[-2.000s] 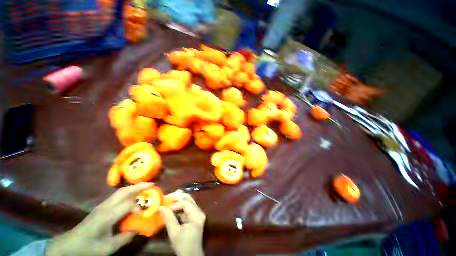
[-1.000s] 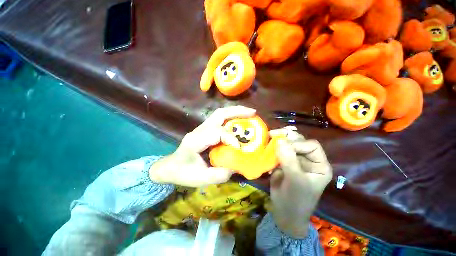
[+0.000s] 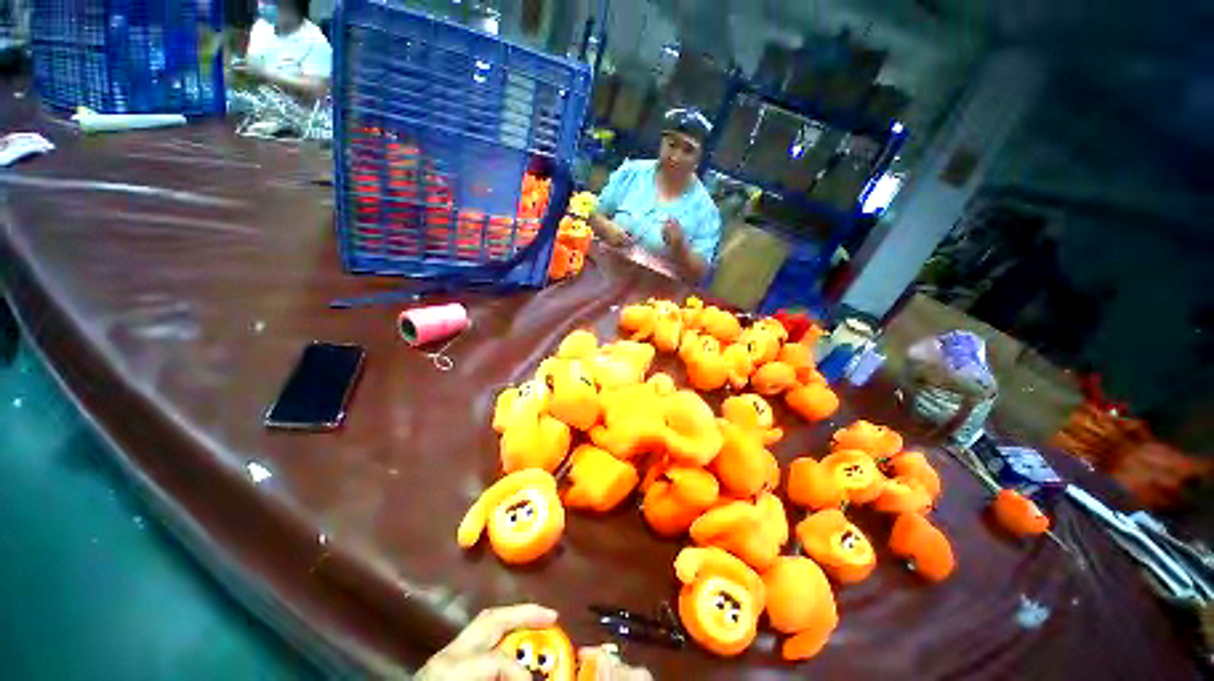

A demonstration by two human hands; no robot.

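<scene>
An orange plush toy (image 3: 539, 653) with a pale face and black-and-white eyes is at the bottom edge of the view, cut off below the face. My left hand (image 3: 482, 644) holds it from the left, thumb side and fingertips on the toy. My right hand (image 3: 615, 665) is at the toy's right side, mostly cut off by the bottom edge; its fingers and any needle or thread are hidden. Black thread snips (image 3: 639, 625) lie on the table just above my right hand.
Orange toys (image 3: 652, 419) lie piled ahead. A phone (image 3: 317, 386), pink thread cone (image 3: 434, 323) and blue crate (image 3: 453, 146) stand or lie at left. A seated person (image 3: 662, 206) is across the brown table (image 3: 160, 306); another is far left.
The view has tilted up from the lap to the whole table. My hands and the toy now show low at the bottom edge, partly cut off. The toy is still held.
</scene>
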